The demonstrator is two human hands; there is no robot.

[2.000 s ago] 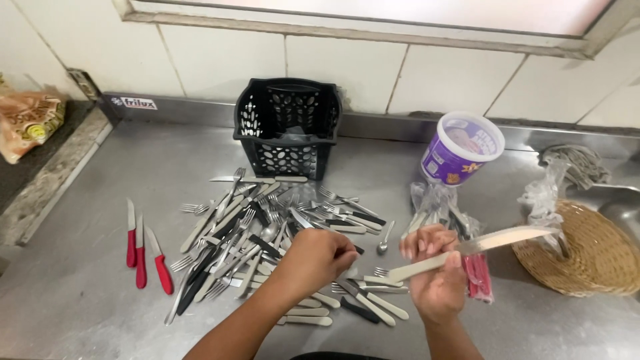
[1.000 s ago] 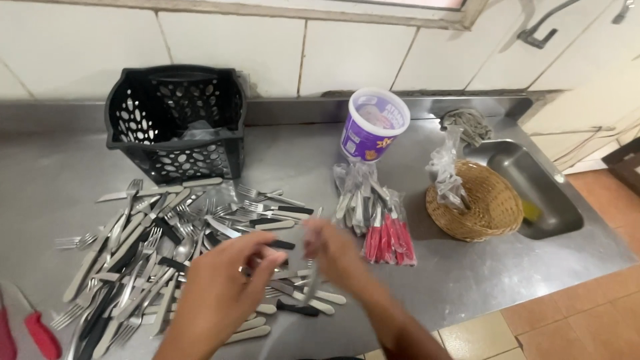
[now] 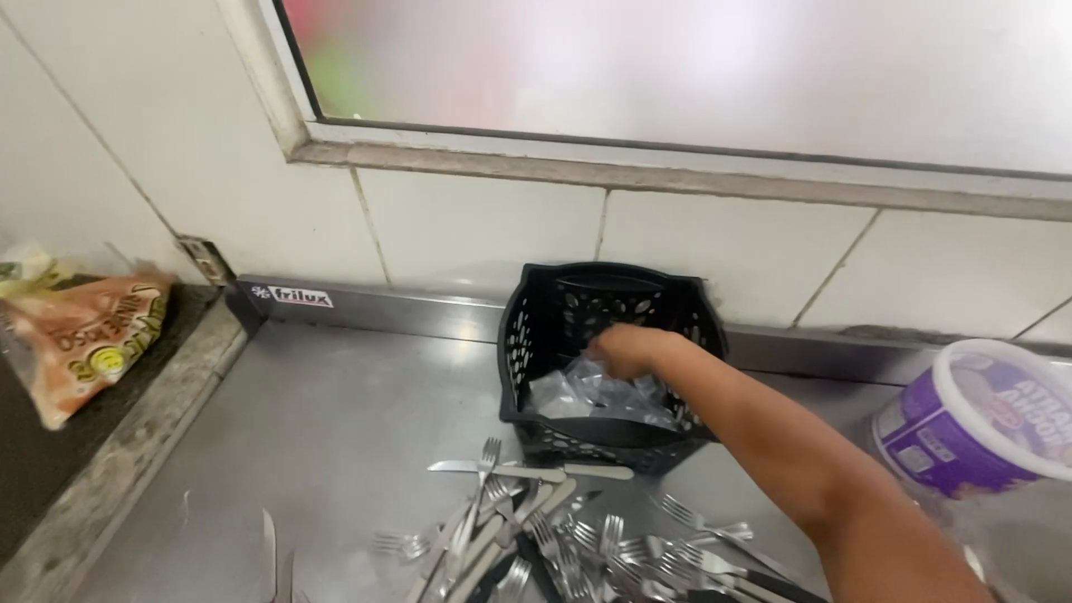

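Note:
My right hand (image 3: 632,352) reaches into a black perforated plastic basket (image 3: 611,435) at the back of the steel counter. Its fingers are at clear plastic bags (image 3: 578,389) lying inside; blur and the angle hide whether they grip one. My left hand is out of the frame. In front of the basket lies a pile of forks and knives (image 3: 536,536) with white and black handles. One white-handled knife (image 3: 494,471) lies across the pile's back edge. Two knife blades (image 3: 270,548) show at the lower left, their handles cut off by the frame.
A purple plastic tub with a white rim (image 3: 955,435) stands at the right. An orange printed food bag (image 3: 92,343) lies on the dark surface at far left, beyond a stone edge (image 3: 134,469). The tiled wall (image 3: 486,234) and window sill rise behind the counter.
My right hand has moved from over the cutlery into the black basket. My left hand has gone out of view. The view has swung left.

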